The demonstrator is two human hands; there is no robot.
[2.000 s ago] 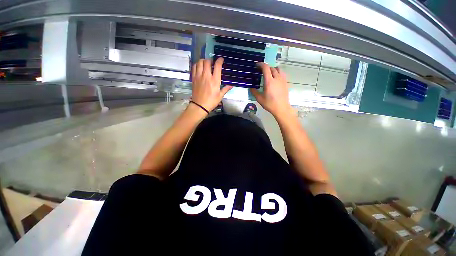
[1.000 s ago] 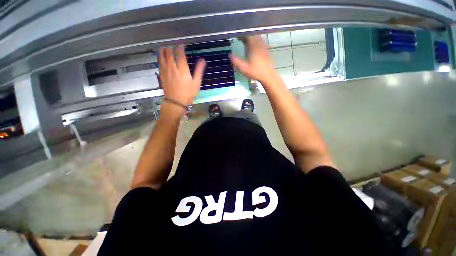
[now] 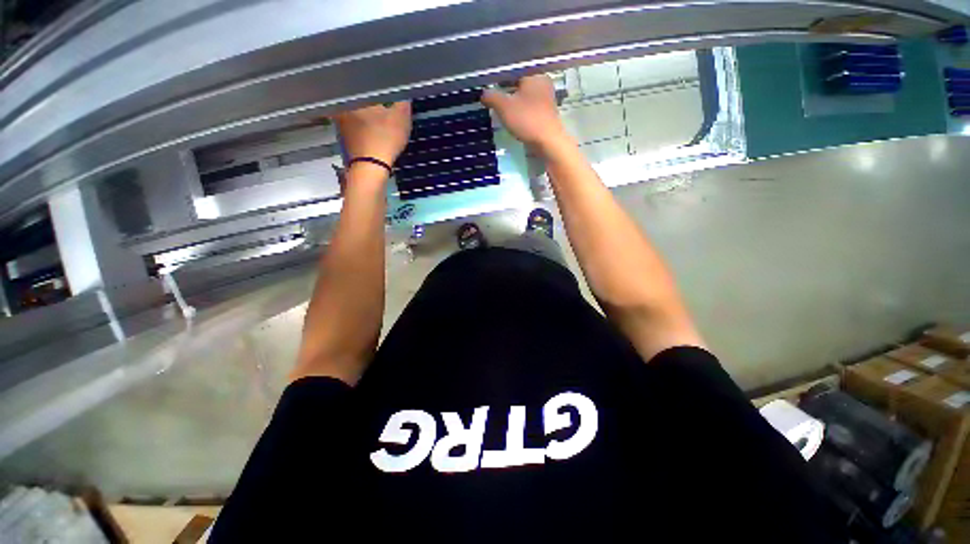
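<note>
Dark solar cells (image 3: 449, 154) with thin pale lines lie on the pale turquoise carrier plate (image 3: 514, 193) in front of me. My left hand (image 3: 372, 133) is at the left edge of the cells, its fingers partly hidden under the machine frame rail. My right hand (image 3: 529, 109) is at their upper right, near a second dark cell (image 3: 447, 100) close under the rail. The fingertips of both hands are partly hidden, so I cannot tell if they grip that cell.
The silver frame rail (image 3: 425, 74) crosses above my hands. A bright reflective panel (image 3: 654, 104) is right of the carrier. Blue cells (image 3: 859, 68) lie on the green mat (image 3: 782, 112). Cardboard boxes (image 3: 909, 374) and dark rolls (image 3: 864, 441) are at the lower right.
Both hands first drew off the lower cells, spread apart, then reached up towards the rail. The lower cells now lie uncovered between them. The view has shifted.
</note>
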